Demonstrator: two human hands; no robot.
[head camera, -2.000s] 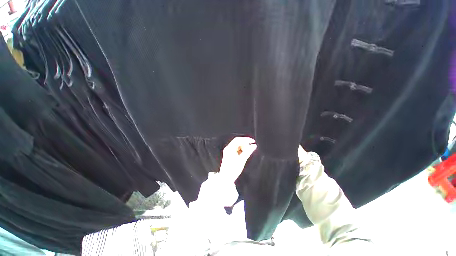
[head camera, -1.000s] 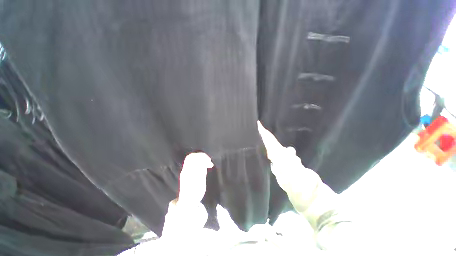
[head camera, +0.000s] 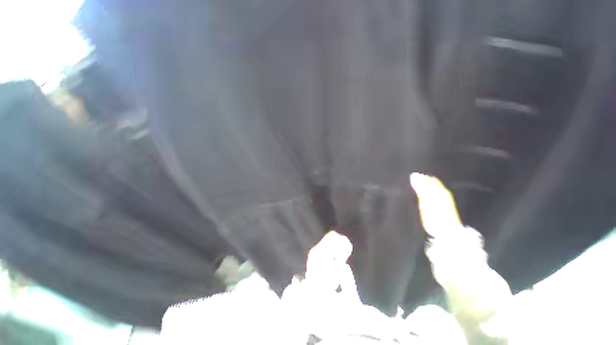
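A large black garment, its look fitting a vest, hangs in front of me and fills most of the view. Several short pale-looking bars, fasteners, run down its right part. My left hand, overexposed and blurred, is closed at the lower middle of the cloth, with folds running to it. My right hand lies against the cloth to the right, left of the lowest fasteners, fingers pointing up. Blur hides whether its fingers pinch the cloth. No needle or other tool can be made out.
More dark garments hang close together on the left, blurred. A bright, washed-out area shows at the upper left. The lower right is overexposed pale surface.
The view has swung and blurred. Both hands and the fasteners now sit further right in the picture. The red object at the right has left the view. Folds above my left hand have deepened.
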